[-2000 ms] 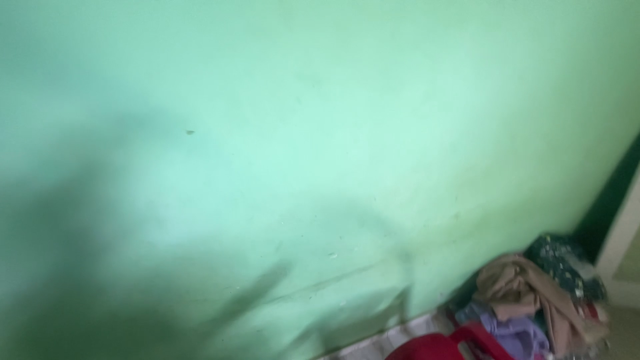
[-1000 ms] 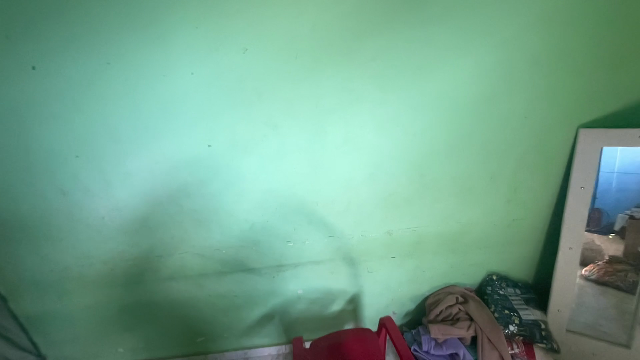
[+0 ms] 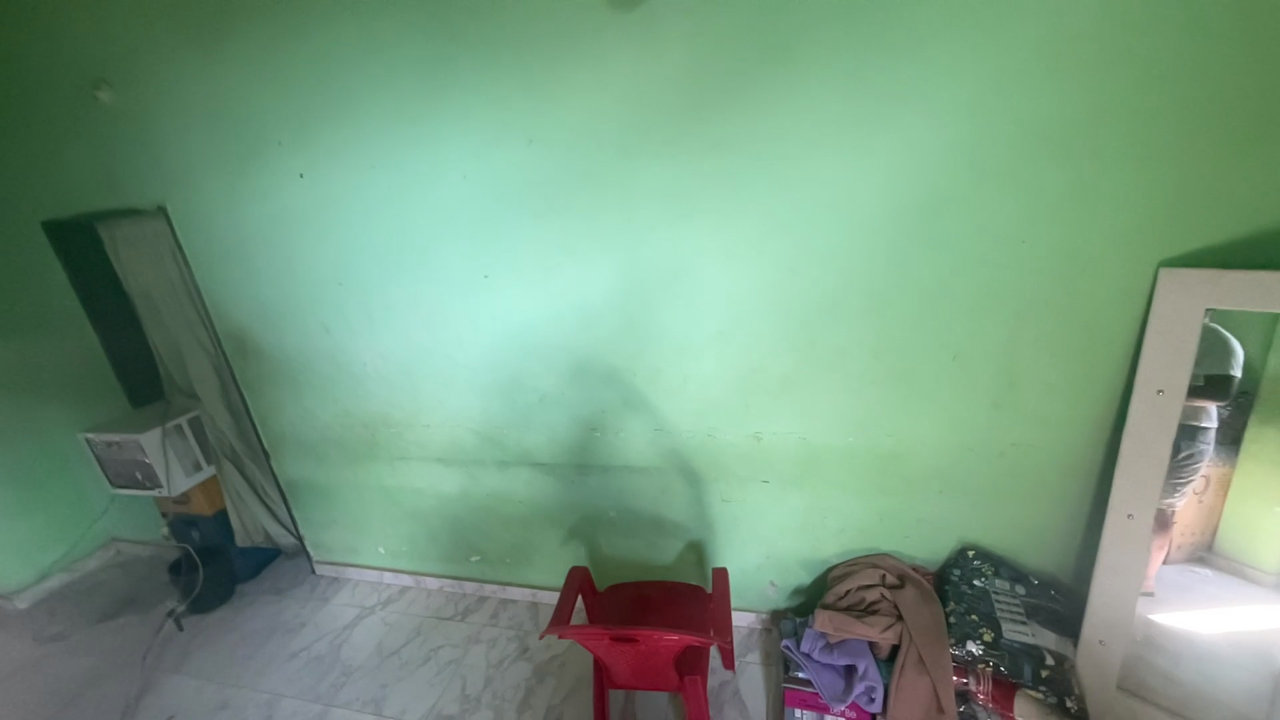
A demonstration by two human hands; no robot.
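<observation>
Neither my left hand nor my right hand shows in the head view. Below the middle of the view, a red plastic armchair (image 3: 650, 615) stands on the marbled tile floor, close to the green wall (image 3: 640, 300). To its right lies a heap of cloth: a brown cloth (image 3: 885, 610) drapes over a purple one (image 3: 840, 665), beside a dark patterned item in clear plastic (image 3: 1005, 615). At the right edge a white-framed mirror (image 3: 1125, 500) leans at the wall and reflects part of a person.
A doorway with a grey curtain (image 3: 200, 330) is at the left. Near it are a white boxy appliance (image 3: 150, 452), a cardboard box (image 3: 190, 497) and a dark bucket (image 3: 203, 580). A cable runs over the tile floor (image 3: 400, 640).
The view has shifted a lot; the doorway, the white appliance and more of the floor now show. The mirror now reflects part of a person, not seen there one second ago.
</observation>
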